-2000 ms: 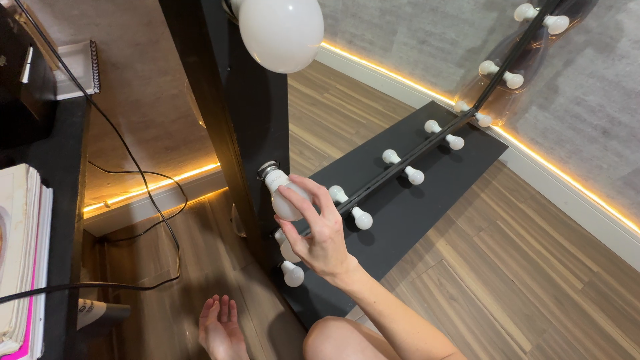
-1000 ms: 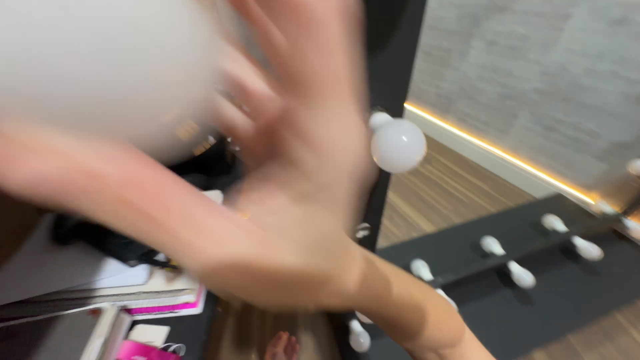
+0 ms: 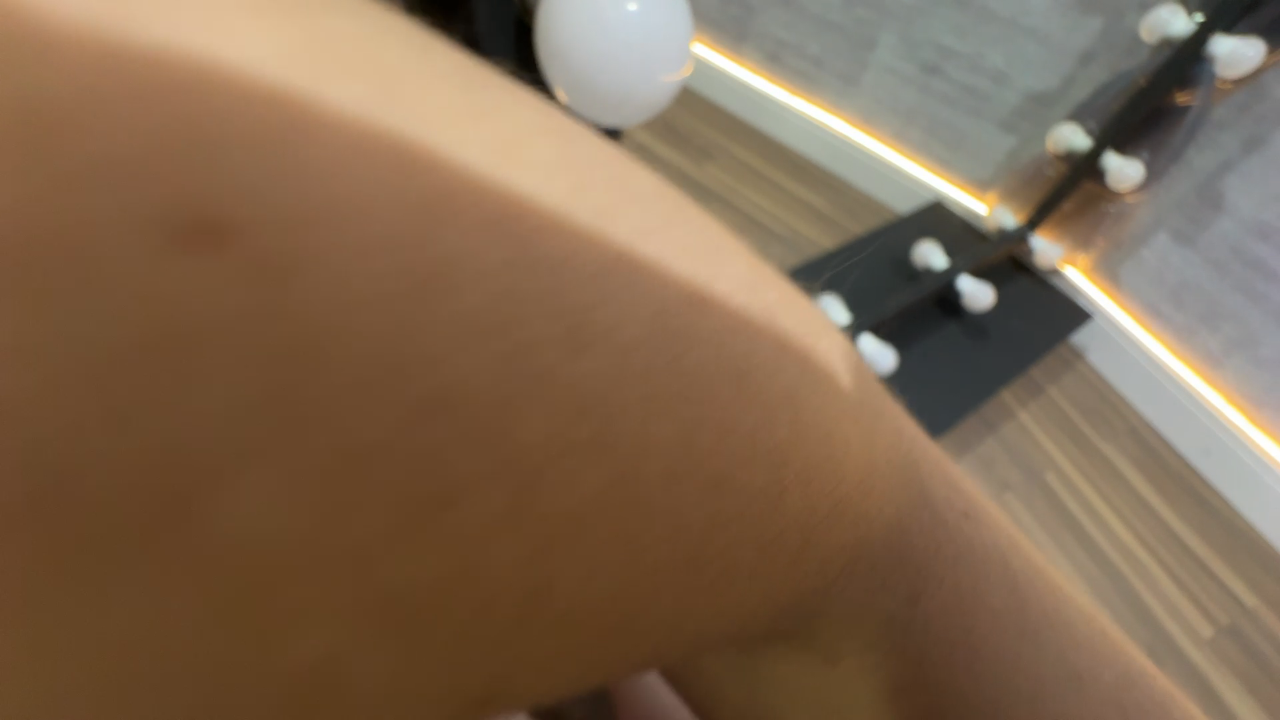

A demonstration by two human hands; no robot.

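A bare arm [image 3: 450, 400], very close and blurred, fills the left and middle of the head view. Neither of my hands can be made out, so what they hold is hidden. A large white round bulb [image 3: 615, 55] shows at the top, beyond the arm's upper edge. Several small white bulbs, among them one at the lower right [image 3: 878, 354] and one farther back [image 3: 975, 293], line the dark mirror frame [image 3: 1075, 185], doubled by reflection. At the bottom edge is a small patch of skin [image 3: 650, 697]; I cannot tell what part it is.
A black flat panel [image 3: 1010, 350] lies around the mirror's lower edge, over a wood-look floor [image 3: 1090, 490]. Behind it stands a grey wall [image 3: 860, 70] with a white baseboard [image 3: 1180, 420] and a glowing light strip [image 3: 840, 115]. The arm hides everything at the left.
Two seconds ago my right hand held a white bulb at a socket on the black frame. One second ago a blurred hand was raised close to the camera; now only the arm shows.
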